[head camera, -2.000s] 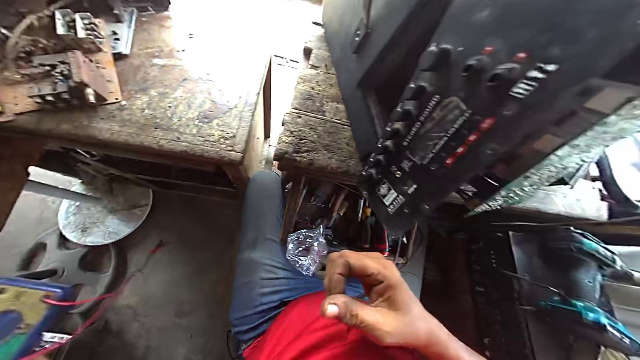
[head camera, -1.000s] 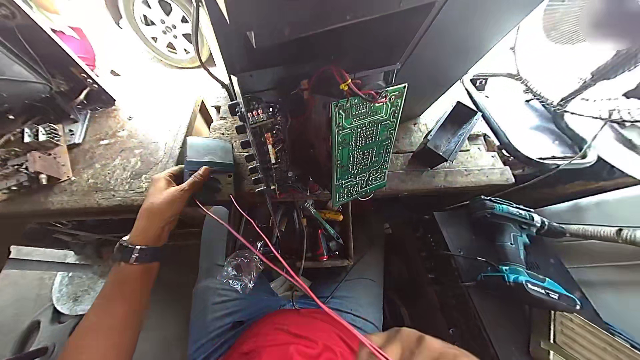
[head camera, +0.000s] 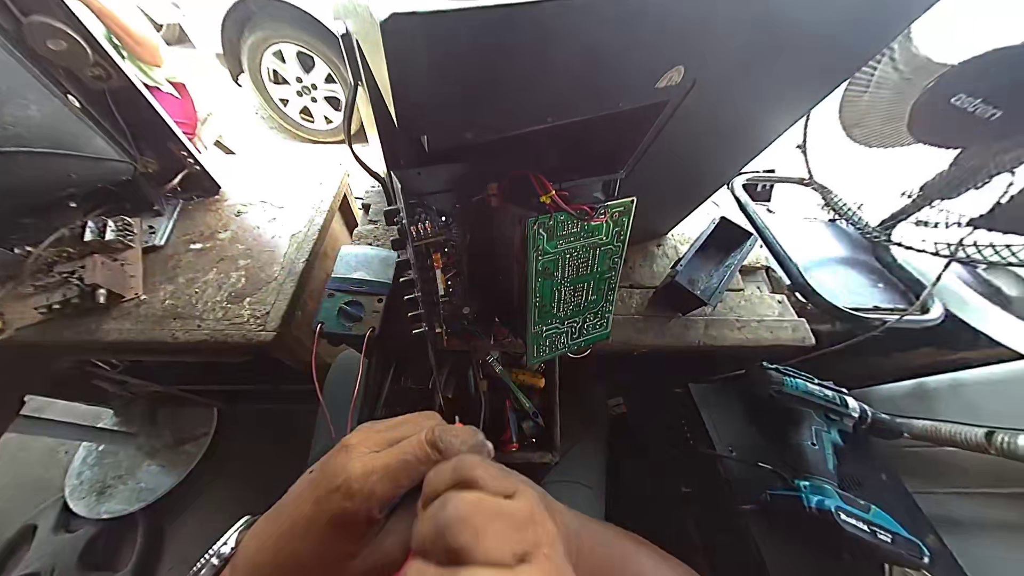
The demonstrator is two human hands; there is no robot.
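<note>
My left hand [head camera: 384,472] and my right hand [head camera: 488,512] are together at the lower middle, fingers curled. A small red tip, likely a test lead's end, shows between the fingertips; the rest of what they hold is hidden. An analog multimeter [head camera: 350,308] stands at the bench edge, with two red leads [head camera: 321,376] running down toward my hands. Beyond my hands is an open amplifier chassis [head camera: 432,272] with knobs along its left side. A green circuit board [head camera: 578,280] stands upright at its right, with red wires at the top.
A drawer of tools [head camera: 512,408] lies beneath the board. A Makita cordless tool [head camera: 832,464] is at the lower right, a black metal box [head camera: 708,264] on the bench, old electronic parts [head camera: 100,268] at the left. A large black cabinet [head camera: 520,88] rises behind. A person's arm shows at the upper left.
My left hand has left the multimeter and come to my right hand at the lower middle. Two seconds ago the control panel faced me; now the chassis's inside and the green board show.
</note>
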